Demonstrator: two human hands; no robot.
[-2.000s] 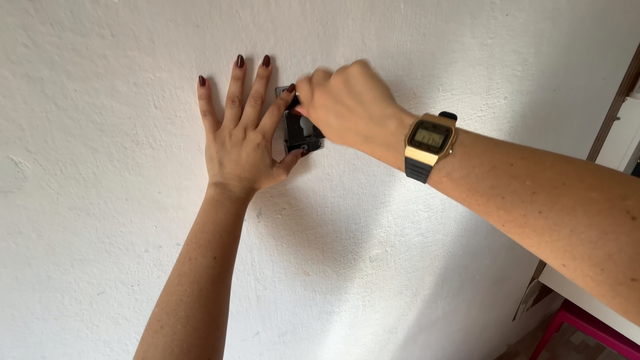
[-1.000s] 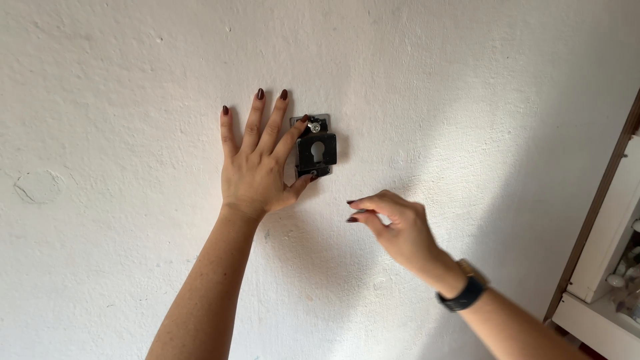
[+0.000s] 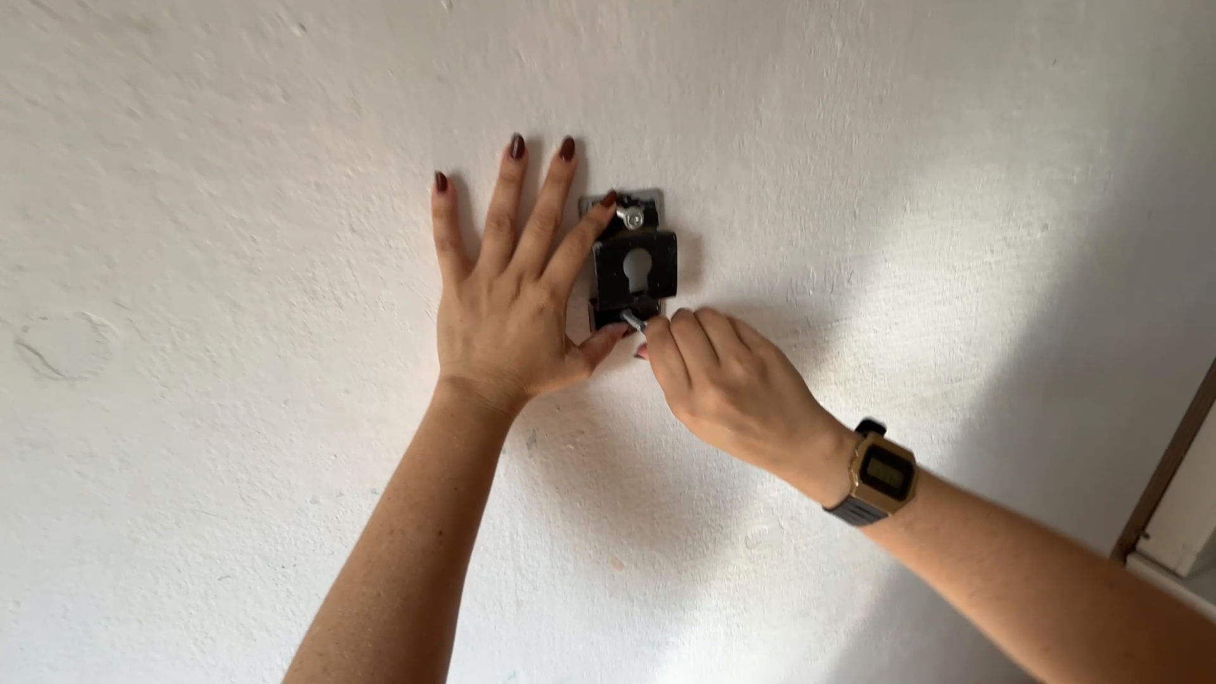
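Observation:
A black metal bracket [image 3: 655,271] with a keyhole-shaped opening lies against the white wall. My left hand [image 3: 508,294] is spread flat on the wall at its left, the index fingertip on the bracket's top and the thumb at its bottom edge. A silver screw [image 3: 633,218] sticks out of the upper part, beside the index fingertip. My right hand [image 3: 727,380], with a watch [image 3: 883,470] on the wrist, pinches a small metal screw [image 3: 634,321] at the lower part of the bracket. The tip of that screw is hard to make out.
The textured white wall [image 3: 237,427] fills most of the view. A round patch [image 3: 66,344] shows on it at the left. At the lower right edge stand a brown strip [image 3: 1168,456] and a white frame or shelf.
My right hand was at the bracket's top two seconds ago, then away from it at the lower right; now it is at the bracket's bottom. My left hand has stayed on the bracket.

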